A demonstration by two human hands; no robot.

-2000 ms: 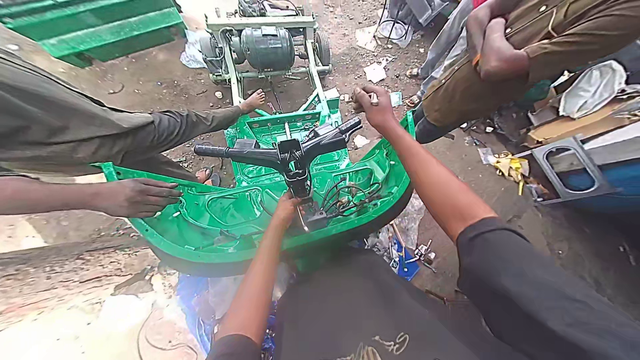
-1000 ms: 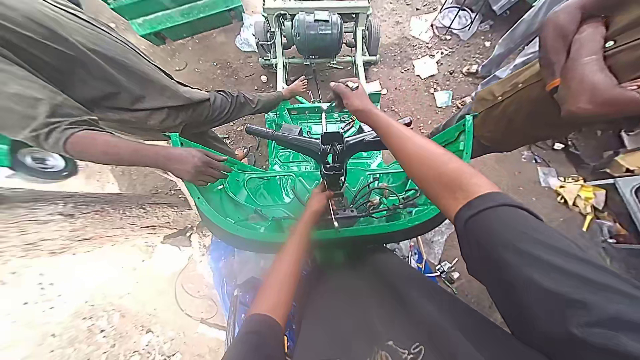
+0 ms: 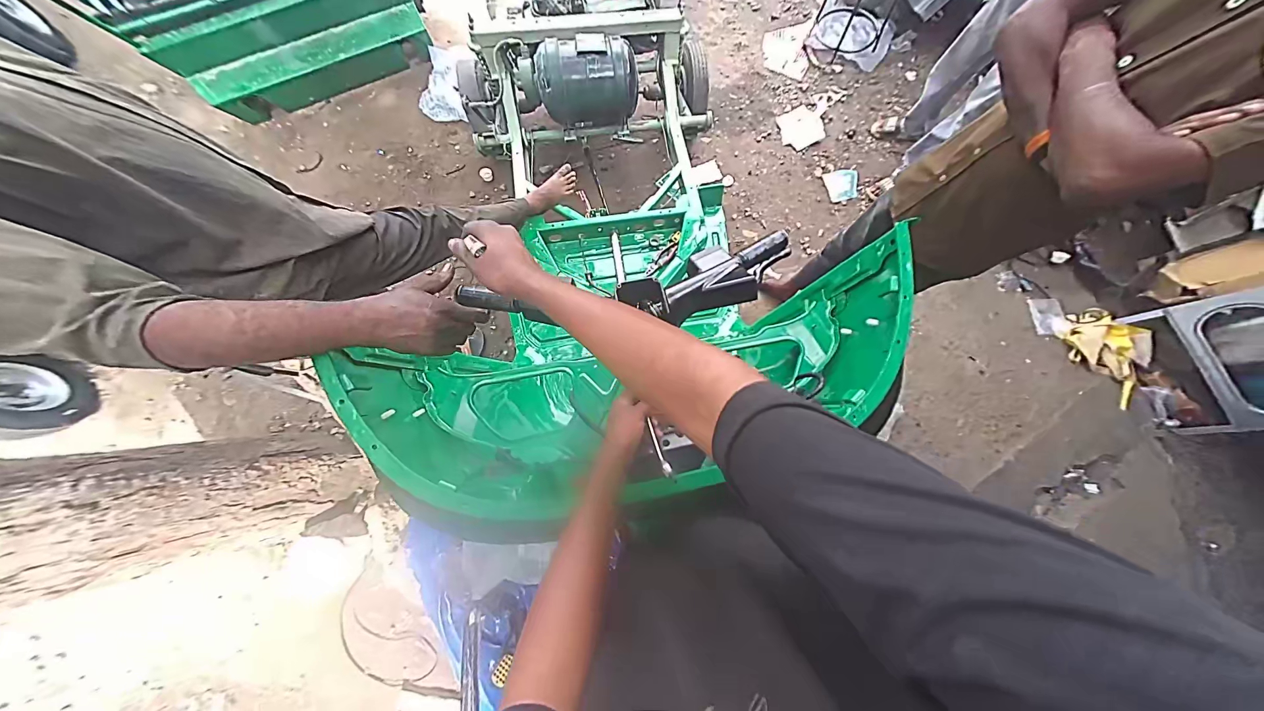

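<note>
My right hand (image 3: 499,259) is closed around a small tool with a round metal end (image 3: 474,246), above the left grip of the black handlebar (image 3: 647,296). My right forearm crosses over the handlebar and hides part of it. Lower down, my left hand (image 3: 624,425), blurred, is at the base of the steering column, against a thin metal rod (image 3: 660,452); its grip is unclear. Both are over the curved green metal front body (image 3: 464,499) of a small vehicle. A co-worker's hand (image 3: 430,314) is by the left grip, just beside my right hand.
A vehicle frame with a dark motor (image 3: 587,81) stands beyond the green body. Another person with folded arms (image 3: 1106,118) stands at right. A bare foot (image 3: 553,188) rests near the frame. Green metal panels (image 3: 306,59) lie top left; a yellow plastic scrap (image 3: 1104,341) lies at right.
My right hand has moved left across the handlebar, and the handlebar has turned. The co-worker's hand has gone from the green rim to the left grip. My left hand stays low by the column.
</note>
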